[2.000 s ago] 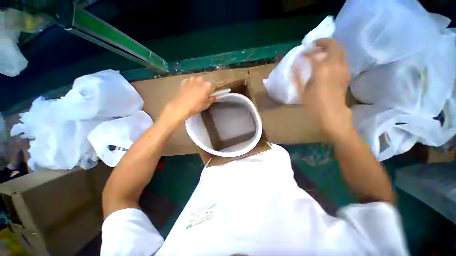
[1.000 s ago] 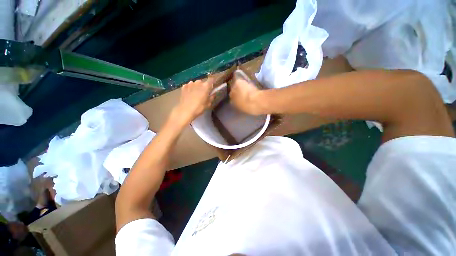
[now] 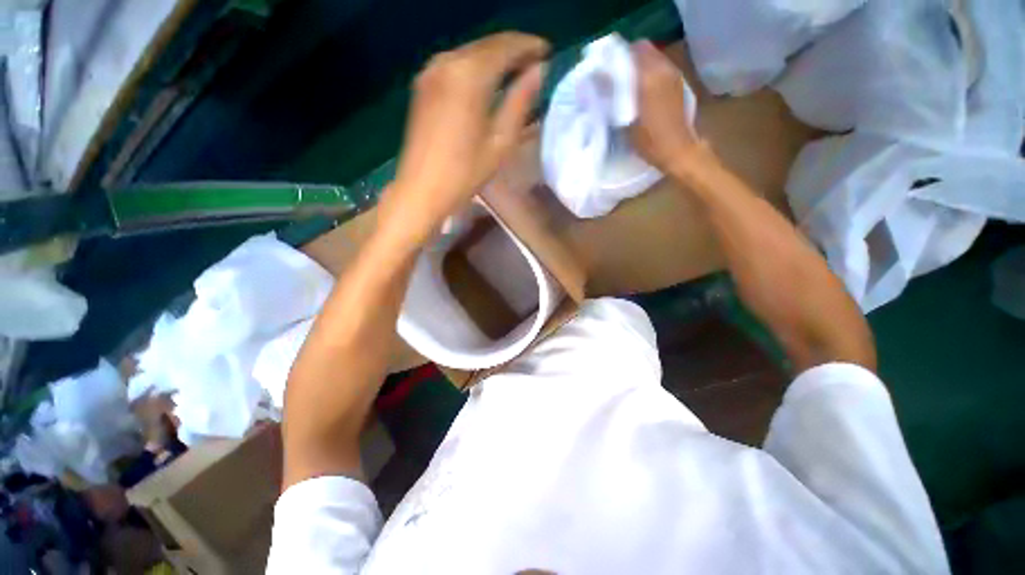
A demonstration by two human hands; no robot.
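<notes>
A white round tub-shaped part (image 3: 537, 301) with a wide pale rim sits in or on an inner carton (image 3: 559, 249), close against my shirt; brown cardboard shows inside it. My right hand (image 3: 663, 107), slightly blurred, is closed on a white bagged unit (image 3: 590, 140) just beyond and right of the tub. My left hand (image 3: 478, 101) is raised above the tub's far side, with fingers apart and nothing in it.
White bagged units (image 3: 242, 326) lie at the left and more bagged units (image 3: 888, 191) at the right of the cardboard sheet (image 3: 725, 140). A green metal bar (image 3: 230, 206) juts in at upper left. A master carton (image 3: 225, 489) stands below at left.
My right hand has left the tub's inside and now grips the bagged unit. My left hand has let go of the rim side and lifted away. The view has shifted and turned slightly.
</notes>
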